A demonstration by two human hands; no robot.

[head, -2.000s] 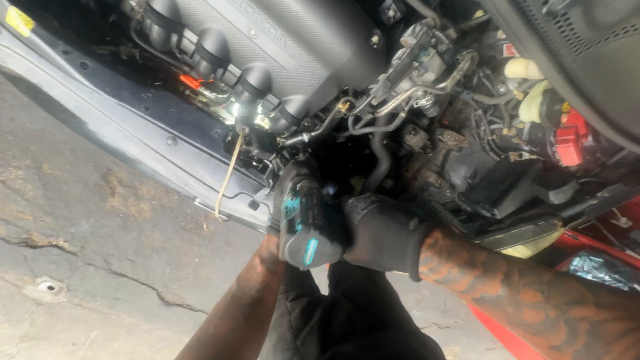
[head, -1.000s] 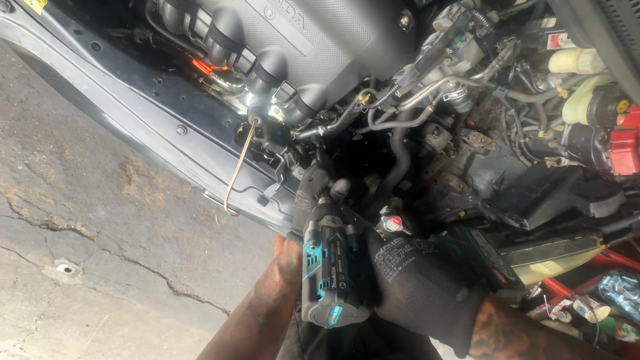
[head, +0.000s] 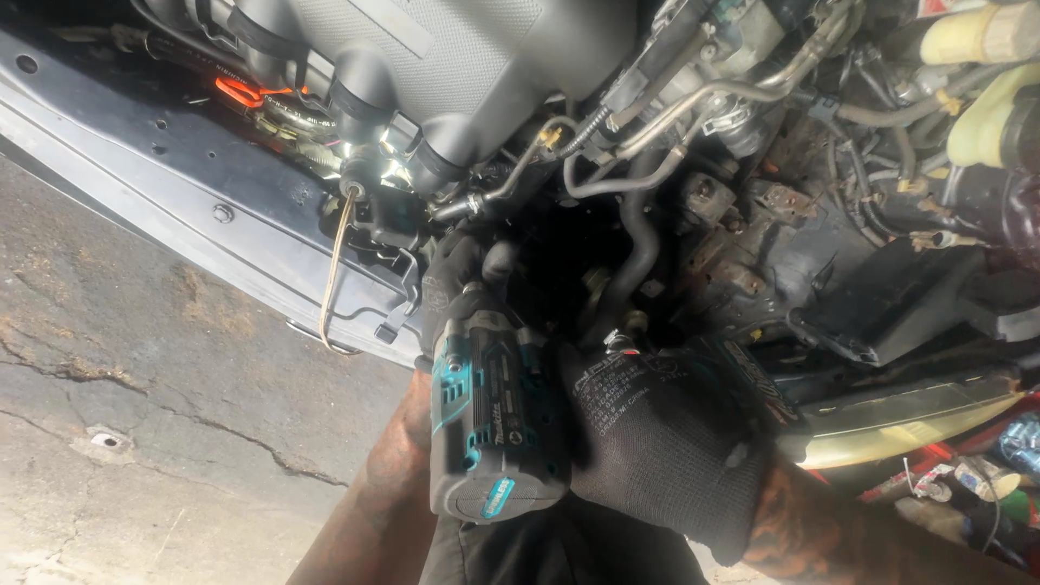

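My right hand (head: 666, 431), in a black knit glove, is closed around the grip of a teal and black Makita cordless impact tool (head: 504, 406). The tool's nose points up into the engine bay. My left hand (head: 455, 276), also gloved in black, is at the tool's nose beside the radiator support; its fingertips are in shadow, and what they touch cannot be told. A dark rounded piece (head: 499, 262) shows just past the nose. A dark rubber hose (head: 638, 244) runs down to the right of the hands.
The grey plastic engine cover (head: 455, 65) lies above. An orange dipstick handle (head: 240, 92) and a bent metal rod (head: 335, 276) are on the left, by the car's front edge (head: 203, 268). Metal pipes (head: 699, 89), a yellowed headlight (head: 902, 426) and a pale reservoir (head: 987, 122) are on the right.
The tool's body has swung clear of my left forearm and now shows its full length. My right hand stays on its grip. The view has shifted somewhat closer to the hands.
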